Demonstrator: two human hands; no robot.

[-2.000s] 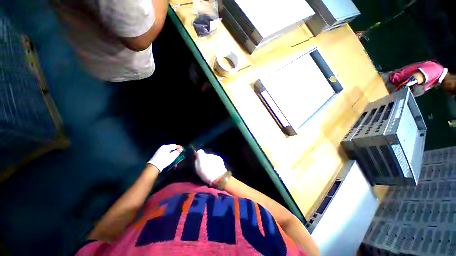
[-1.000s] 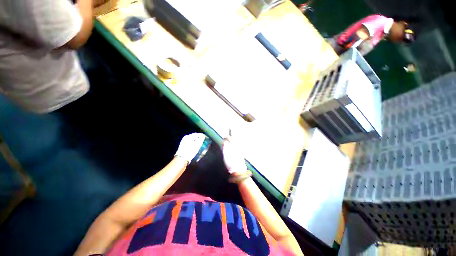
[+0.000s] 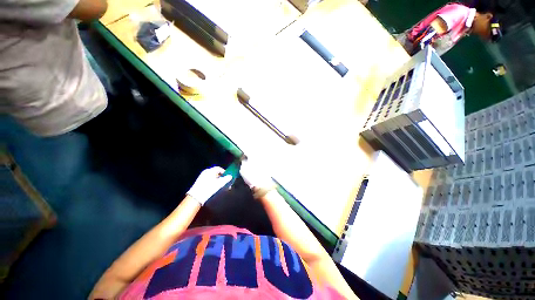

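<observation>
My left hand (image 3: 209,184), in a white glove with some bare fingertips, holds a green tape roll (image 3: 233,170) just off the bench edge. My right hand (image 3: 253,176), also white-gloved, is beside the roll over the bench edge. It is washed out by glare, so its grip is unclear. A shallow chassis tray (image 3: 293,88) lies ahead on the bench; glare hides its floor, and only its dark near side and far side stand out.
A yellow tape roll (image 3: 191,82) and a bagged dark item (image 3: 153,36) lie left on the bench (image 3: 220,137). Grey chassis boxes (image 3: 410,117) and a flat chassis (image 3: 381,222) are right, beside a tall perforated stack (image 3: 481,181). People are upper left and upper right.
The view has swung right and nearer the bench. My hands have moved from below the bench edge up to it. In the last second they came closer together at the green roll.
</observation>
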